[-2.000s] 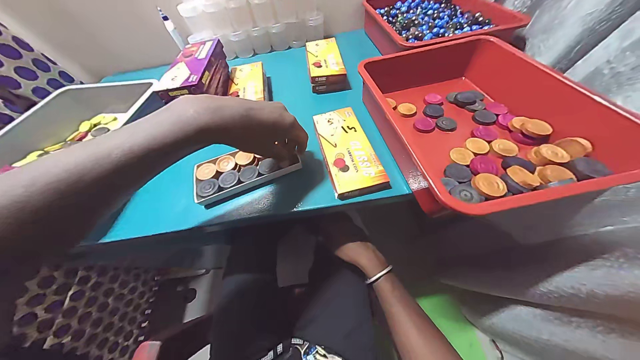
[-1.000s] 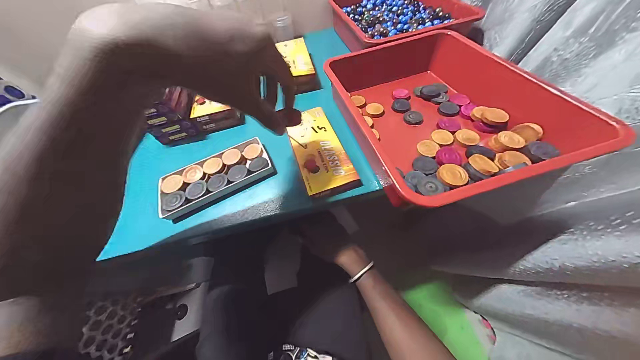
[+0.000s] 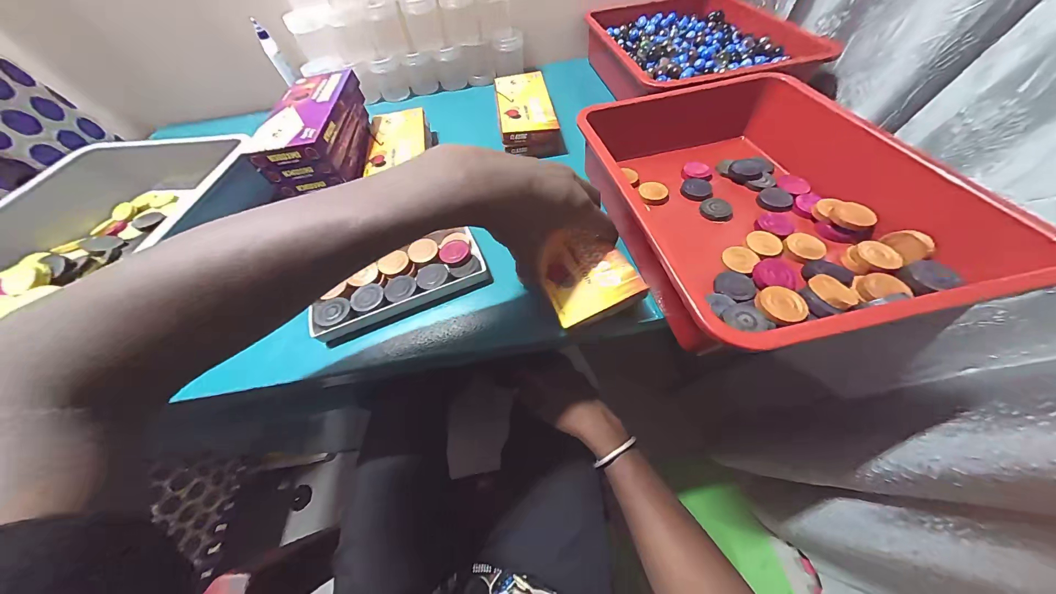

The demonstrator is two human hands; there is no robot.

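My left hand reaches across from the left and grips a yellow carton with printed pictures, near the table's front edge. The fingers cover its far part. Left of it lies an open shallow box with a row of black carrom coins and a row of orange ones. A magenta coin sits at its right end. My forearm hides part of that box. My right hand, below a wrist with a white band, rests low in shadow under the table edge near my lap; its fingers are unclear.
A red tray of mixed coins stands at right, with a red tray of blue and black beads behind. Purple cartons, yellow cartons and clear plastic containers stand behind. A white tray of coins is at left.
A second ago my left hand held a small dark reddish disc above the yellow carton; now it grips the carton. A magenta coin now shows at the open box's right end.
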